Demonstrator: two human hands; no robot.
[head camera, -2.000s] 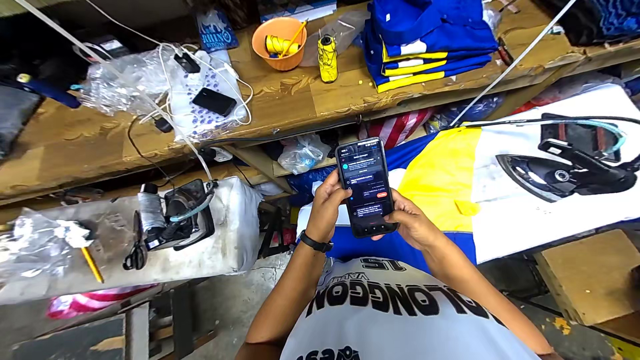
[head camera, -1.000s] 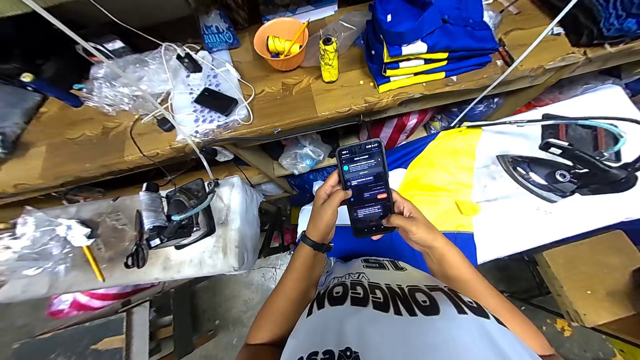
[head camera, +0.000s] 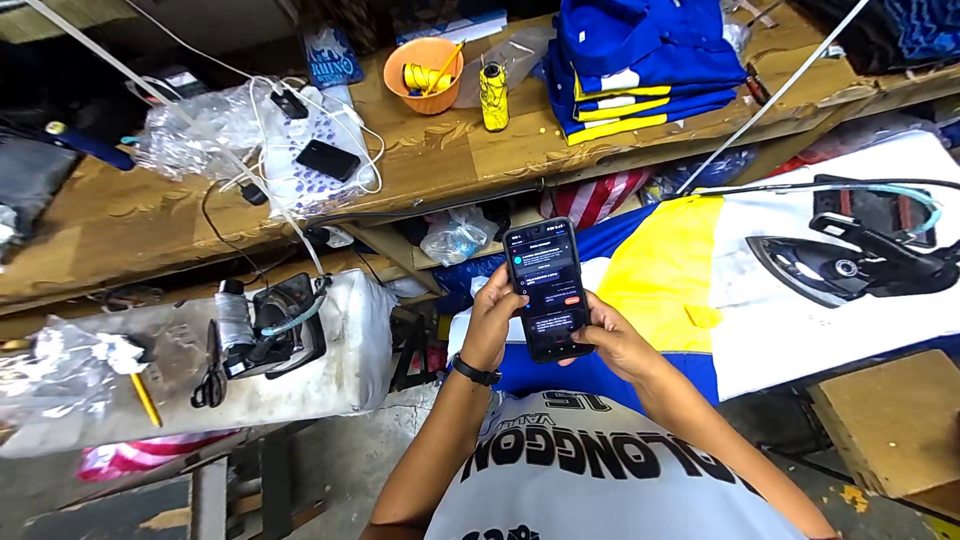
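My left hand (head camera: 491, 311) and my right hand (head camera: 611, 337) hold a black smartphone (head camera: 551, 300) upright between them, in front of my chest. Its lit screen shows messages, with both thumbs at its lower half. A dark band circles my left wrist. Beyond and to the right of the phone lies a blue, yellow and white cloth (head camera: 660, 277) on an ironing surface. A clothes iron (head camera: 832, 262) rests on the cloth's white part at the right.
On the wooden table (head camera: 442, 157) are folded blue garments (head camera: 645, 67), an orange bowl (head camera: 424, 75), a yellow thread spool (head camera: 493, 97) and a black device (head camera: 328, 160). The left padded board (head camera: 352, 337) bears another iron (head camera: 292, 322), scissors (head camera: 210, 375) and a yellow pencil (head camera: 145, 397). A cardboard box (head camera: 892, 420) stands at right.
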